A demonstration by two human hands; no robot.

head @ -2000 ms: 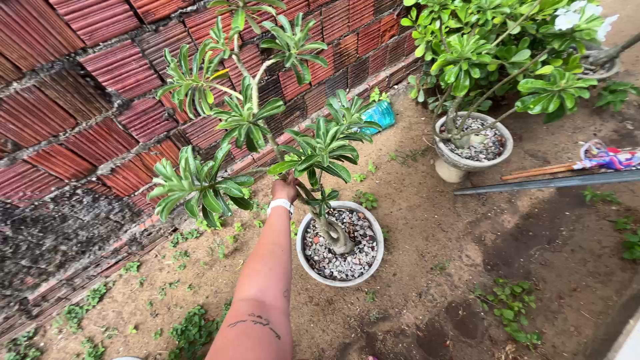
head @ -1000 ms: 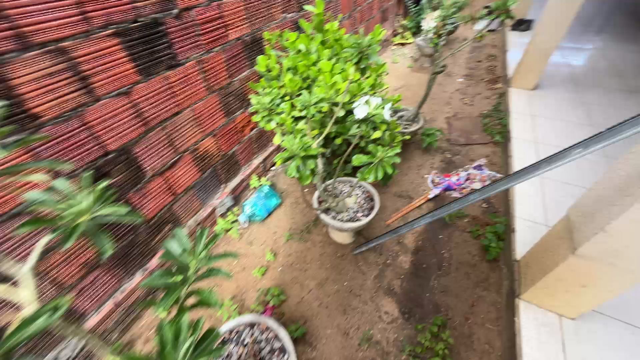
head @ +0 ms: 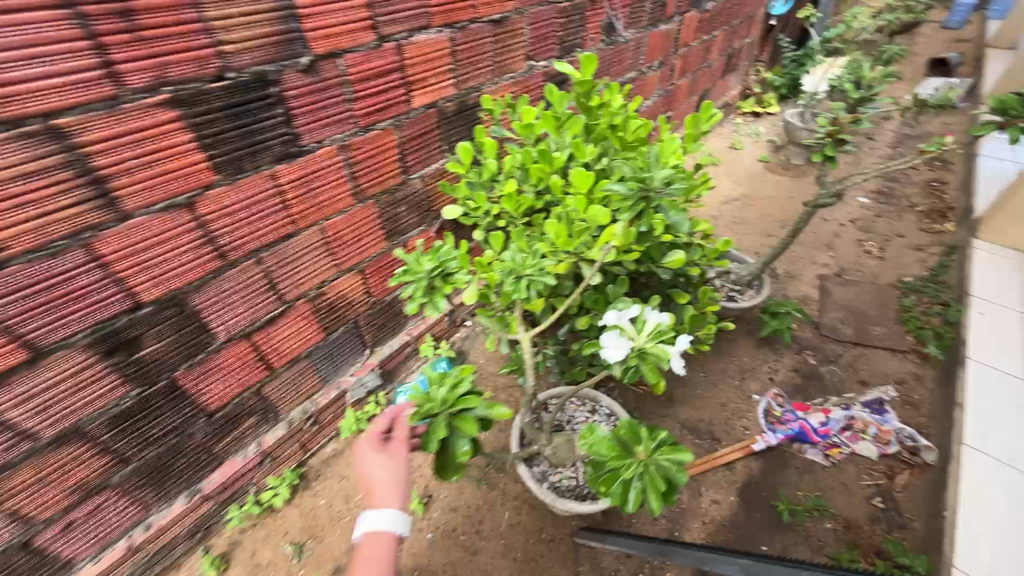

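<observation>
My left hand (head: 388,436), with a white band on its wrist, is at the lower middle. Its bent fingers meet the left edge of a green leaf cluster (head: 456,416) on a low branch of a potted desert rose; whether they grip a leaf is unclear. The plant's round pale pot (head: 532,472) holds small stones around a thick stem base. Another leaf cluster (head: 636,466) hangs over the pot's right side, and white flowers (head: 644,336) stand above it. My right hand is out of view.
A ribbed red block wall (head: 272,200) runs along the left. Behind the desert rose are a dense bush (head: 584,184) and another potted plant (head: 740,300). A dark metal bar (head: 704,552), wooden sticks (head: 724,456) and crumpled colourful plastic (head: 848,424) lie at right, beside white tiles (head: 992,400).
Two seconds ago my left hand was at the branches of another potted plant; now it is at the flowering one's leaves. The view has swung a lot to the right.
</observation>
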